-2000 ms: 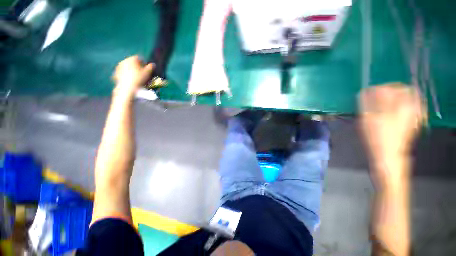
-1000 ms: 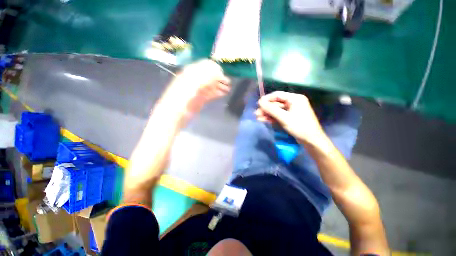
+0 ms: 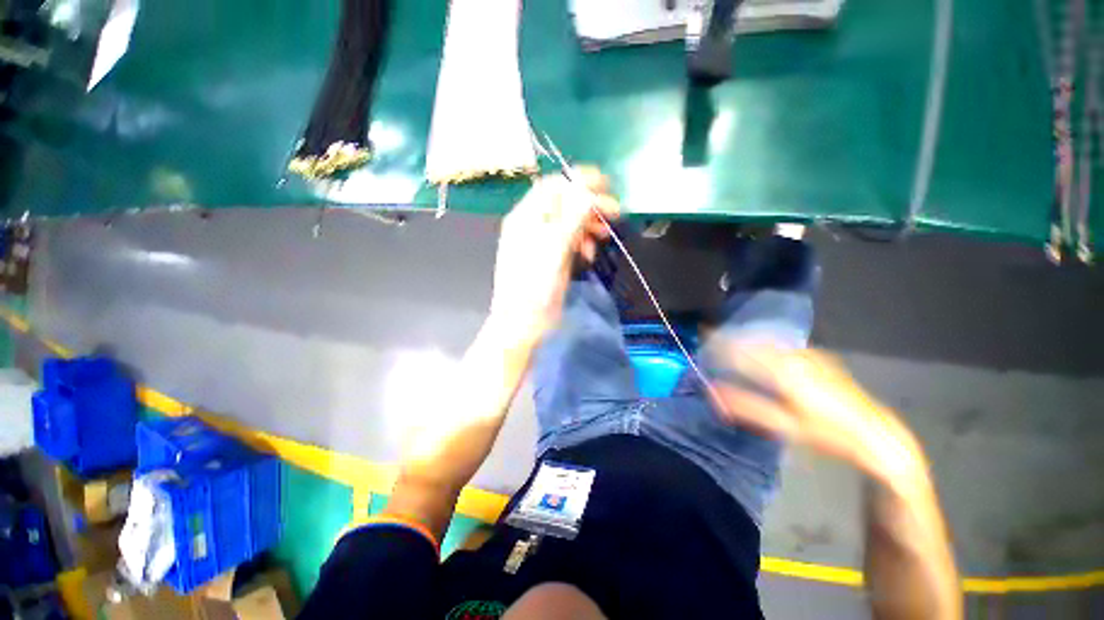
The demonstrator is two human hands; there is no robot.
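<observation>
My left hand (image 3: pixel 557 224) is at the bench's front edge, closed around a thin pale wire (image 3: pixel 651 294). The wire runs from the pale bundle's side through my left hand down to my right hand. My right hand (image 3: pixel 775 388), blurred, holds the wire's lower part over my lap. The pale lead wires (image 3: pixel 479 91) lie on the green mat, gold tips at the near edge. The black lead wires (image 3: pixel 348 85) lie left of them, also with gold tips. Whether a dark wire is also in my hands, I cannot tell.
The white twisting machine (image 3: pixel 630 22) is cut off at the top, its dark twisting head (image 3: pixel 712 49) pointing at me. A grey cable (image 3: pixel 935 115) crosses the mat. Finished twisted pairs (image 3: pixel 1062 170) lie far right. A white card (image 3: pixel 113 42) lies far left. Blue crates (image 3: pixel 224 515) stand on the floor.
My right hand has drawn down and right from the bench edge, stretching the wire. My left hand has moved right and up to the pale bundle's near end. The view has shifted.
</observation>
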